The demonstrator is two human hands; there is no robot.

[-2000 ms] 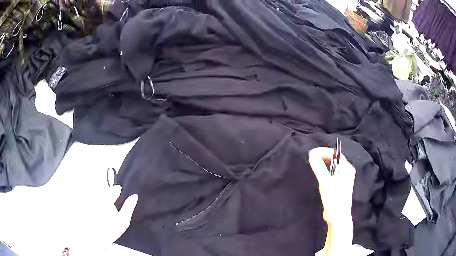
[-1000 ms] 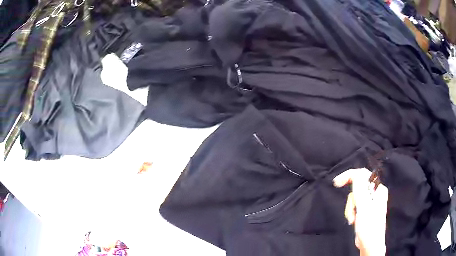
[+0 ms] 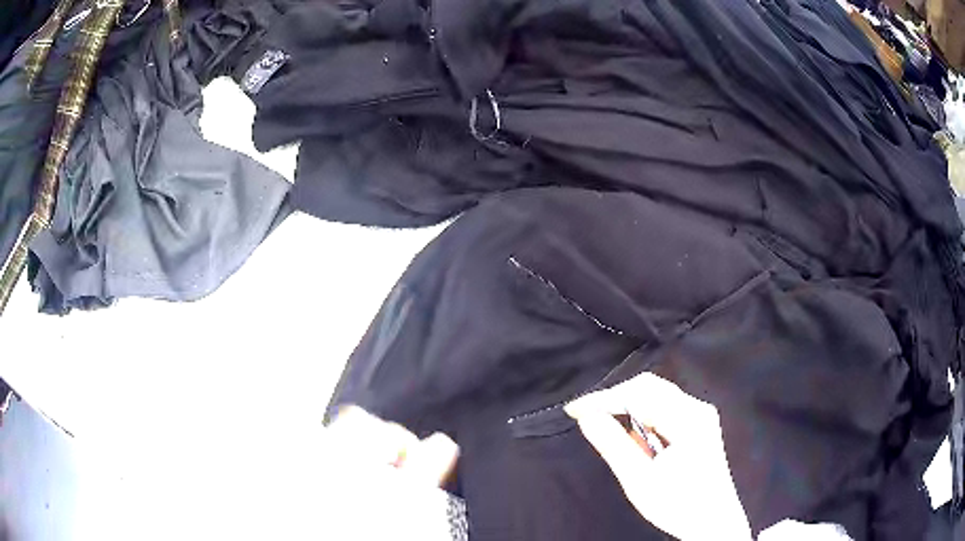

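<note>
The black garment (image 3: 593, 254) lies spread over the table's near part, with two pale broken thread lines meeting near a seam. My right hand (image 3: 667, 449) is over its lower middle, thumb and finger together at the outer end of the lower line. A small thin tool, likely thread snips (image 3: 642, 431), shows inside that curled hand. My left hand (image 3: 397, 449) is overexposed, with fingers curled at the garment's lower left corner, which they seem to grip. The corner itself is hidden.
A heap of black garments (image 3: 656, 95) fills the back and right, with a pale loop (image 3: 486, 116) on it. Grey cloth (image 3: 159, 222) lies at left, beside a plaid strap (image 3: 66, 116). A patterned label (image 3: 263, 70) shows on dark cloth. White tabletop (image 3: 212, 359) shows at left.
My left hand, out of view one second ago, is at the garment's left corner. My right hand has moved left onto the lower thread line. The garment's left side has shifted and bulges.
</note>
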